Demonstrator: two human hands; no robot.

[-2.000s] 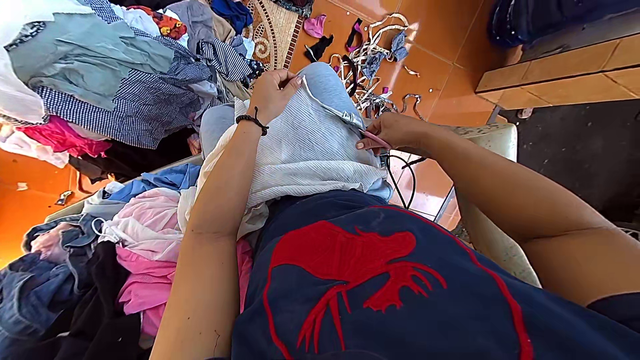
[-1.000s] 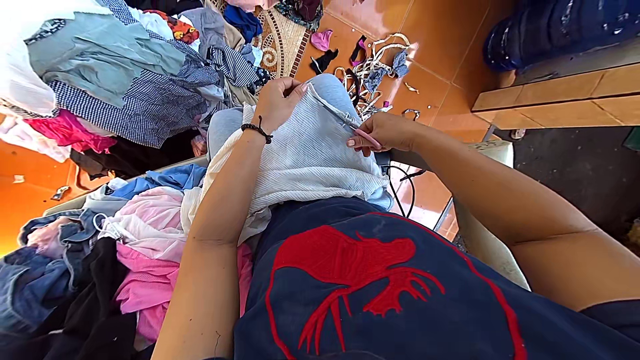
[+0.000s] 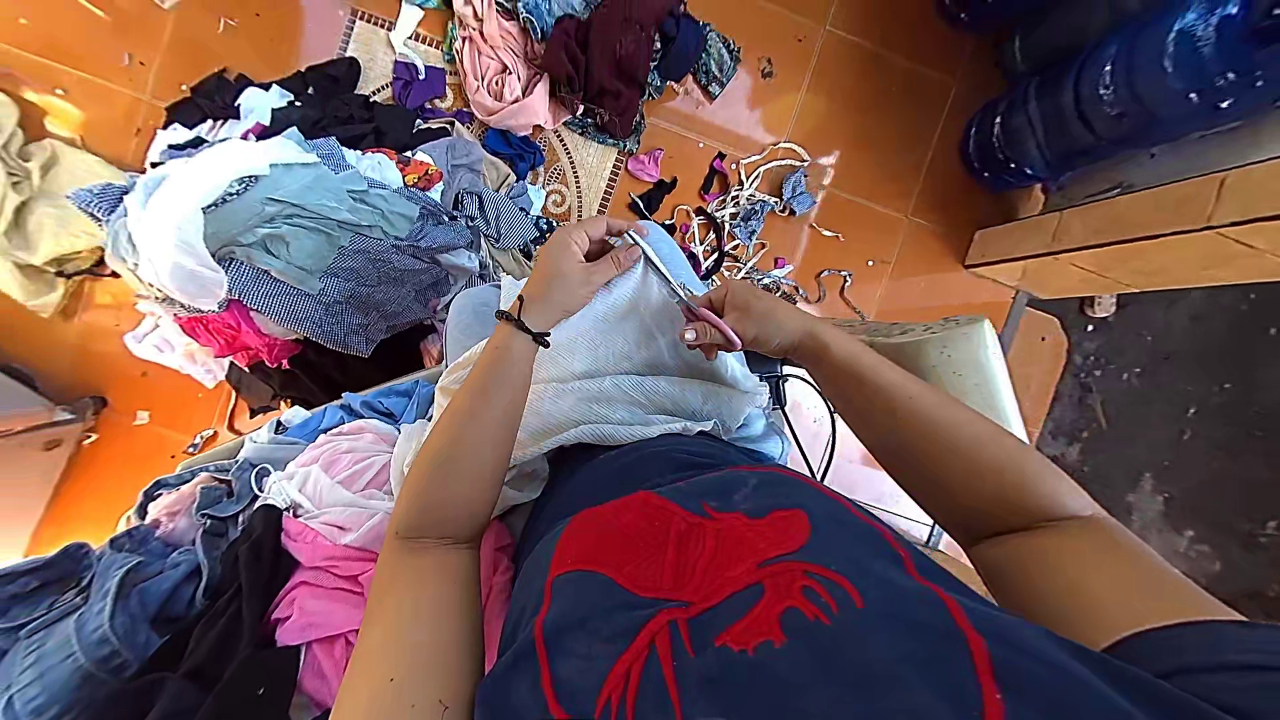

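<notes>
A white ribbed cloth lies across my lap, over light blue fabric. My left hand pinches its upper edge between thumb and fingers. My right hand holds scissors with pink handles, and their metal blades lie along the cloth's edge, pointing toward my left hand. Whether the blades are fully closed cannot be told. A dark bracelet is on my left wrist.
Piled clothes cover the floor at the left, with pink garments and denim beside me. Cut strips and scraps lie ahead on the tiles. Blue water bottles are at the upper right, above a tiled ledge. A black cable hangs nearby.
The scissors' blades stood apart two seconds ago and now look nearer together along the cloth's edge. Both hands stay at the cloth.
</notes>
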